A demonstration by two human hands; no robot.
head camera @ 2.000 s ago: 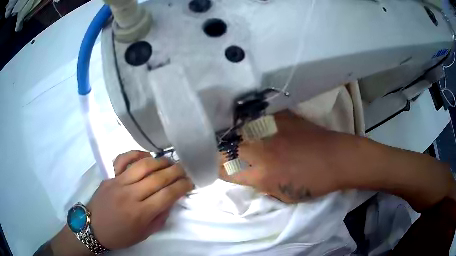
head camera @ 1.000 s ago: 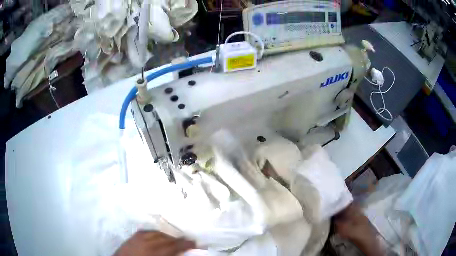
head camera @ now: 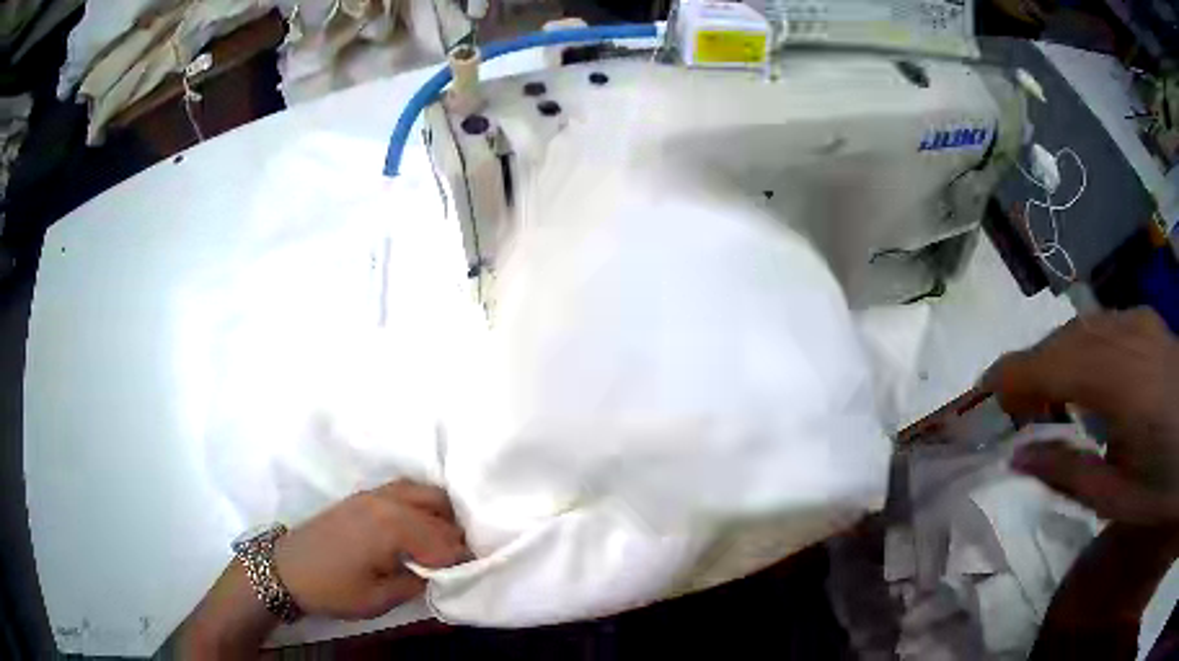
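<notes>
A large white garment piece (head camera: 672, 349) billows up in front of the sewing machine (head camera: 828, 142) and hides much of its lower arm and the needle area. My left hand (head camera: 375, 549), with a watch at the wrist, holds the cloth's near edge at the table front. My right hand (head camera: 1086, 400) is at the right, away from the cloth, above the heap of cut pieces (head camera: 1009, 555). Its fingers are apart and nothing shows in them.
The white table (head camera: 116, 387) extends left, with its wooden front edge near me. A blue tube (head camera: 414, 110) curves at the machine head. A cream cloth pile (head camera: 142, 45) lies behind the table. A white cord (head camera: 1054, 213) lies on the dark side table.
The view has swung from close over the machine to farther back. My right hand has moved right, off the cloth. The cloth has billowed up over the machine front. My left hand grips its near edge.
</notes>
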